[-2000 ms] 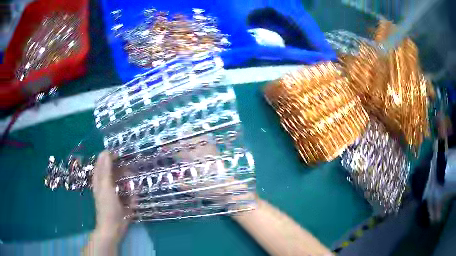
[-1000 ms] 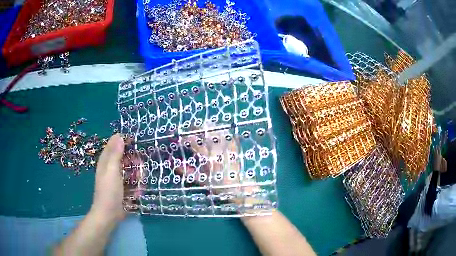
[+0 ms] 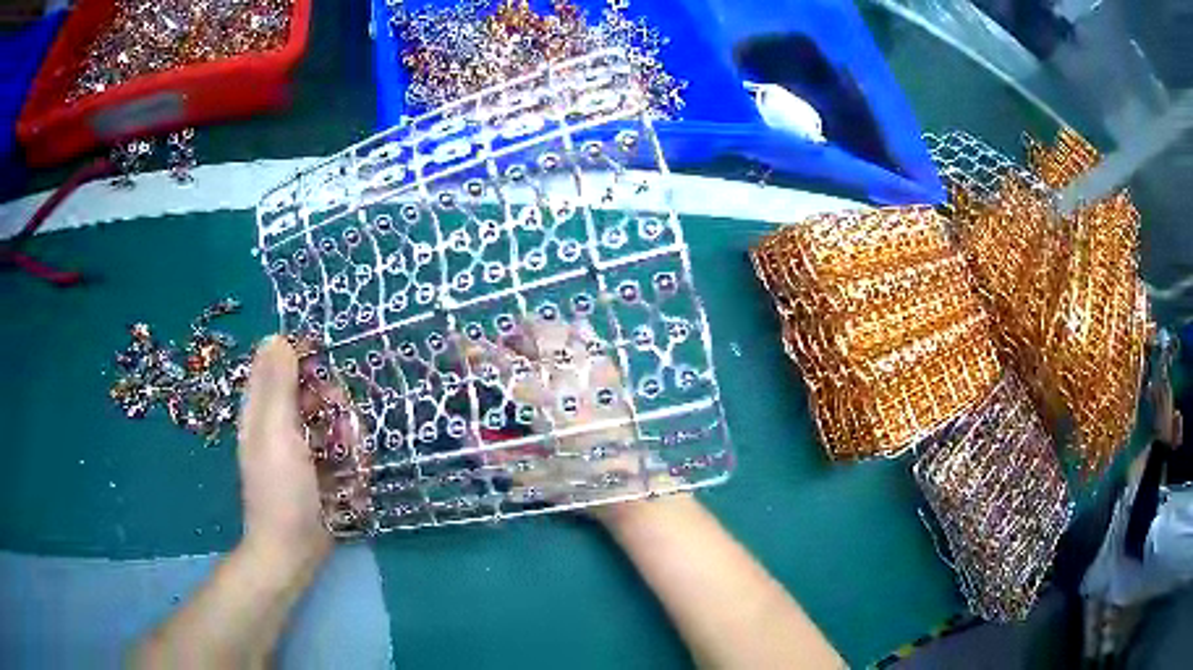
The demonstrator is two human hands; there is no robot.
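My left hand [image 3: 281, 452] grips the left edge of a silver sprue frame [image 3: 445, 306], its thumb on the near side. The frame is a wide shiny grid with many small ringed parts, tilted above the mat. My right hand [image 3: 576, 425] is behind the frame and shows through its openings. Red handles and a dark part, seemingly sprue nippers [image 3: 504, 449], show in that hand, partly hidden by the grid. A loose pile of cut parts [image 3: 183, 373] lies on the mat left of my left hand.
A red bin [image 3: 164, 115] and a middle blue bin [image 3: 390, 59] of loose parts stand at the far side. A right blue bin [image 3: 903, 144] holds a white object. Gold frames [image 3: 883, 334] and silver frames [image 3: 997, 504] are stacked at right. Red handles [image 3: 46, 268] lie far left.
The silver frame has moved up and left in the picture and now overlaps the middle blue bin more. Both hands remain at it. The view has shifted slightly.
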